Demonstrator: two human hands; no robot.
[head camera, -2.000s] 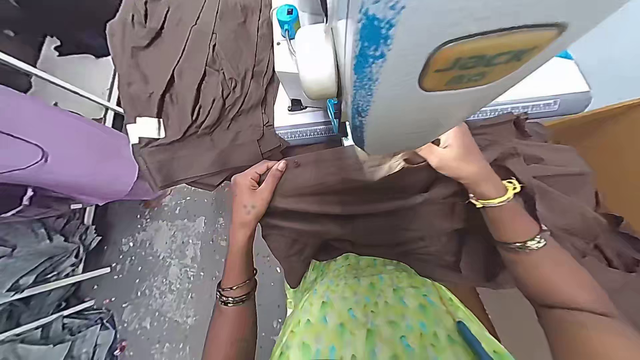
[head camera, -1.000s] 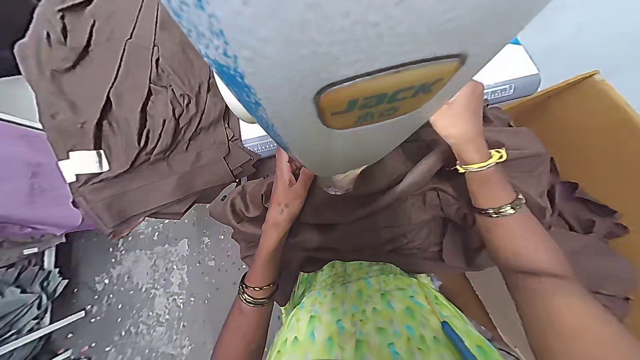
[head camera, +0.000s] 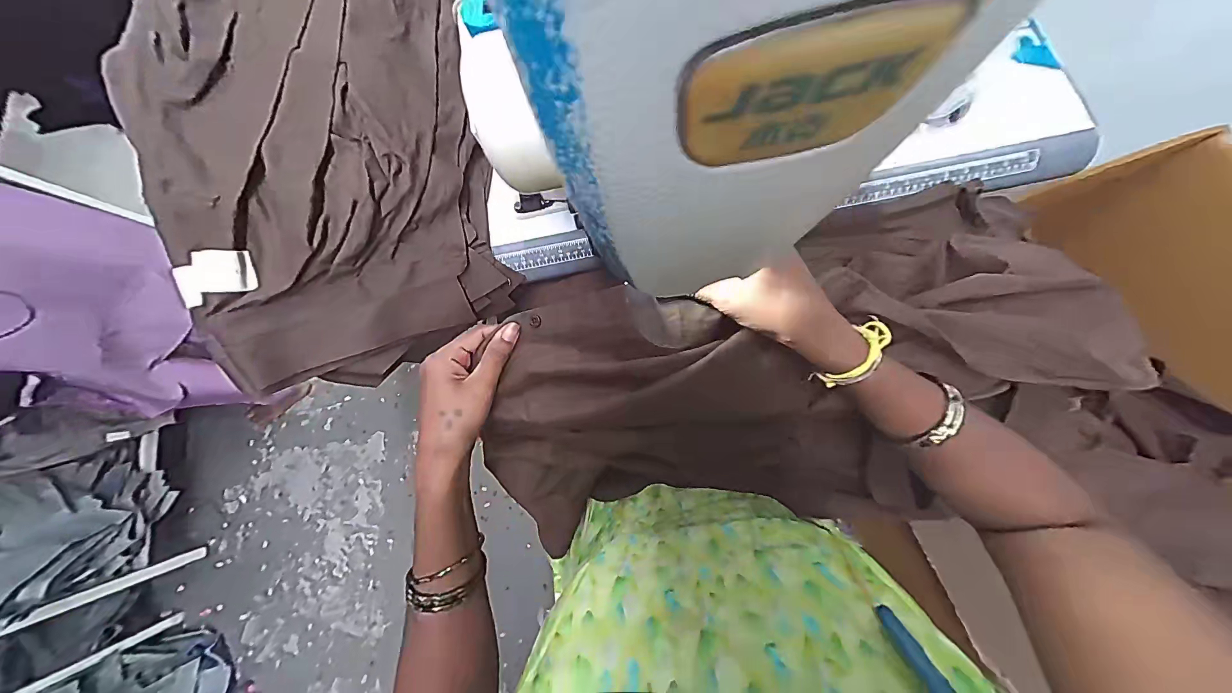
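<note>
A brown cloth garment (head camera: 674, 414) stretches between my two hands along the front edge of a white and blue Jack sewing machine (head camera: 635, 144). My left hand (head camera: 462, 385) pinches its edge between thumb and fingers, beside a small dark button (head camera: 535, 320). My right hand (head camera: 770, 298) grips the cloth close to the lower end of the machine head, its fingertips partly hidden by fabric and machine. The head hides the needle area. More brown cloth lies to the right, under my right forearm.
Brown garments with a white tag (head camera: 223, 270) hang at the left, beside purple cloth (head camera: 87, 289). Grey cloth (head camera: 58, 539) lies by white rails (head camera: 106, 589) at lower left. A cardboard box (head camera: 1145, 250) stands at the right. A printed ruler (head camera: 547, 254) edges the machine bed.
A second ago my left hand was partly behind the machine head; now it is to the left of it, with the garment's edge spread out. The view has shifted between frames.
</note>
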